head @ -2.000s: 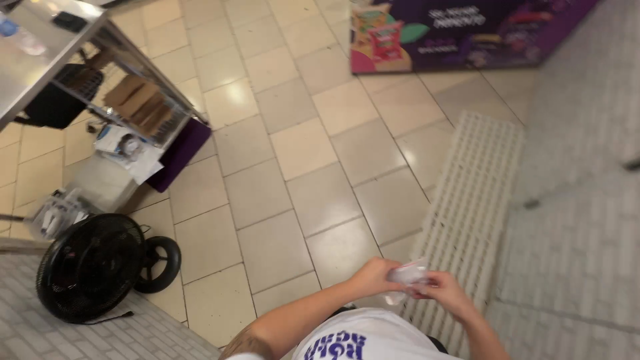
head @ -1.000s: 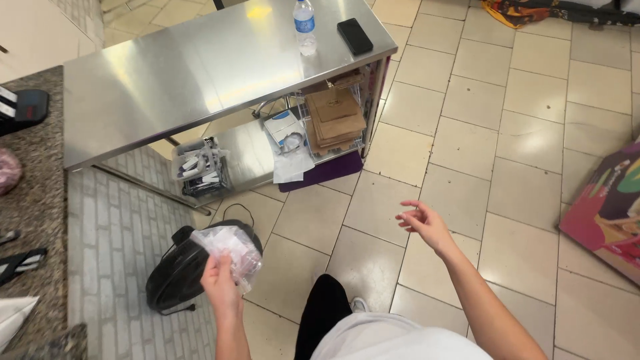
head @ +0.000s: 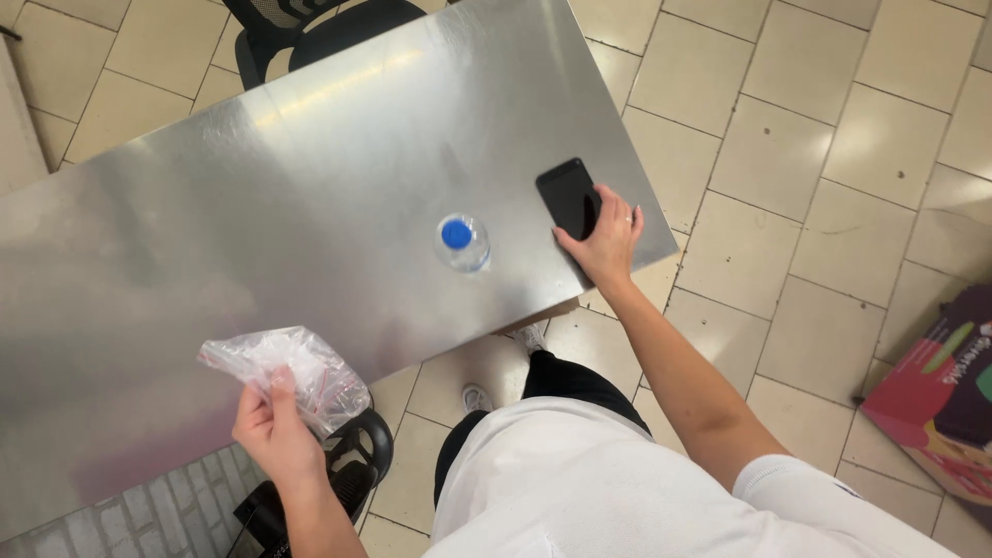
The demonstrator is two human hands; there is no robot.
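Crumpled clear plastic zip bags (head: 298,372) are pinched between the thumb and fingers of my left hand (head: 279,434), over the near edge of a stainless steel table (head: 333,178). A black smartphone (head: 570,198) lies on the table near its right end. My right hand (head: 608,236) has its thumb and fingers on the two long sides of the phone's lower part. Left of the phone stands a clear plastic bottle (head: 463,244) with a blue cap.
A black mesh-backed chair (head: 349,27) stands behind the table. Below the bags is a black fan (head: 353,465) by a brick-patterned wall panel (head: 155,511). A printed colourful display box (head: 942,403) stands on the tiled floor (head: 775,248) at the right.
My hands were together at the bags two seconds ago; then the left alone held them. My right hand has since come onto the phone on the table. The view has swung to the table.
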